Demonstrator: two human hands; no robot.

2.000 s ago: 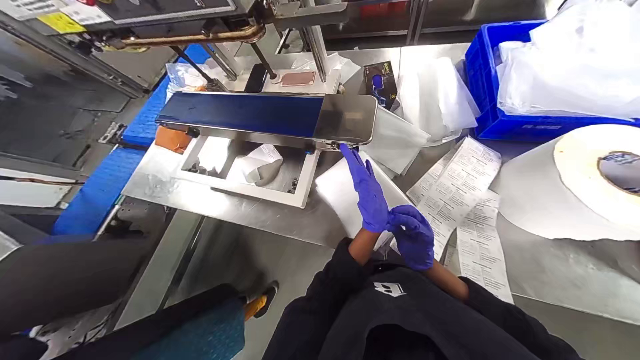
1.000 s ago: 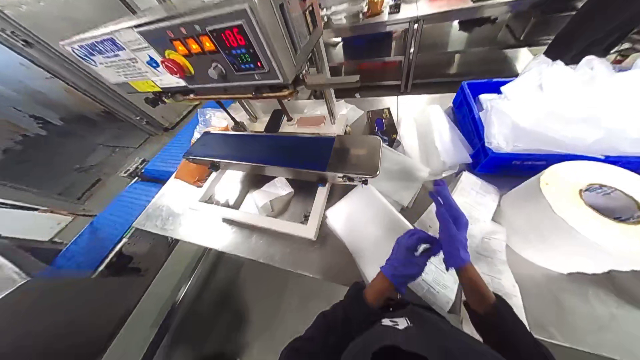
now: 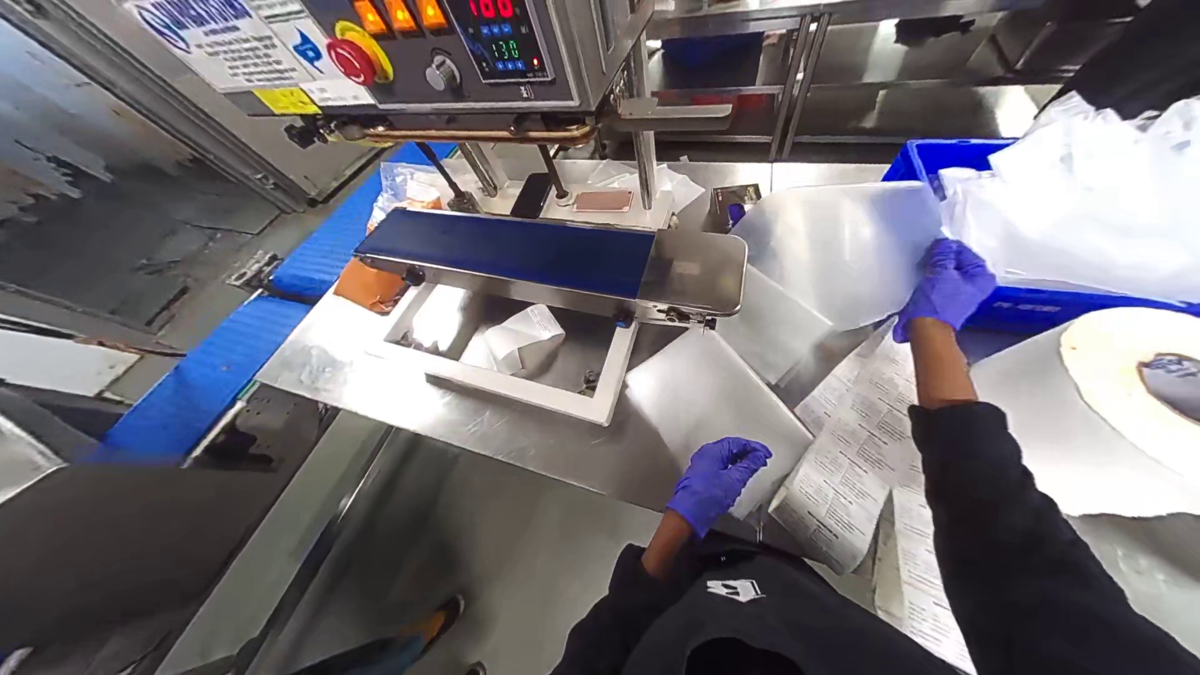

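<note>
My left hand, in a purple glove, hovers over or rests on a translucent plastic bag; its fingers are bent together, and whether they grip anything is unclear. My right hand, gloved alike, holds the right edge of another translucent plastic bag beside the blue crate. A further flat bag lies between these two. Strips of printed labels lie below my right hand. Left of the bags is a band sealing machine with a blue conveyor belt.
White plastic bags heap up in the crate. A big label roll sits at the right. A white frame with a crumpled label strip is under the sealer. Another blue conveyor runs at the left; a person's shoe shows below.
My hands were close together over the label strips and have moved apart. The right one has gone up and right and now holds a bag's edge; the left is over the lower bag.
</note>
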